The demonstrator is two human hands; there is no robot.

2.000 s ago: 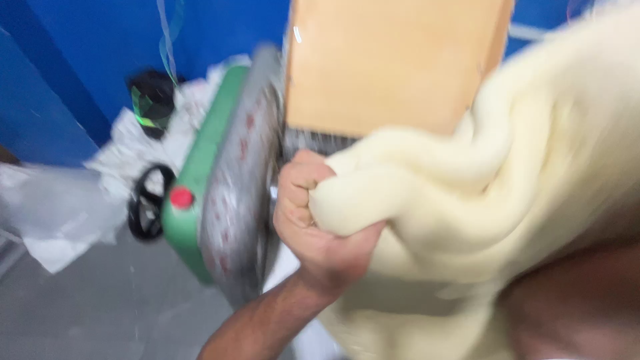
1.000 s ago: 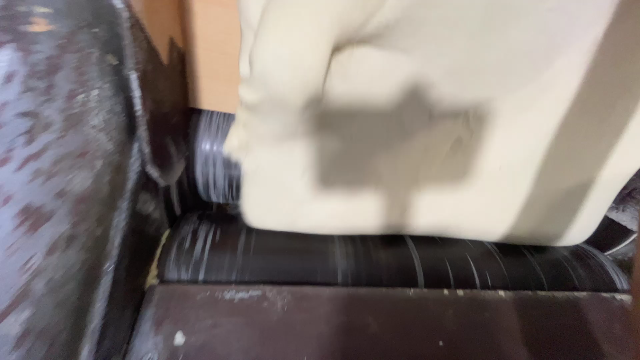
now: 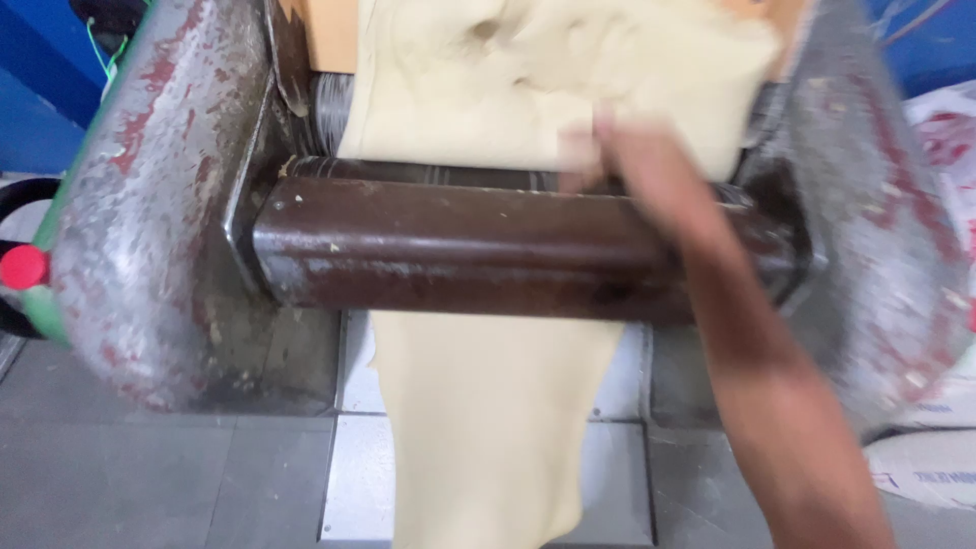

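A thick sheet of pale dough point(image 3: 473, 99) lies over the rollers point(image 3: 332, 114) of a dough sheeter, in front of a wooden board point(image 3: 332, 34). Below the brown metal guard bar point(image 3: 473, 244), a flattened length of dough point(image 3: 488, 412) hangs down over a metal tray. My right hand point(image 3: 625, 152), blurred by motion, is above the right part of the bar, at or just over the lower edge of the upper dough. Whether it touches the dough cannot be told, and its fingers are not clear. My left hand is out of view.
Worn metal side housings point(image 3: 145, 229) point(image 3: 862, 229) flank the rollers. A red button point(image 3: 24, 267) and part of a black handwheel point(image 3: 19, 198) are at the left. White sacks point(image 3: 926, 465) lie at the lower right on the grey tiled floor. Blue walls stand behind.
Two seconds ago a hand gripped a bulky fold of dough above the machine; now the dough lies on the rollers. My right hand has come into view over it since one second ago. The view has shifted greatly.
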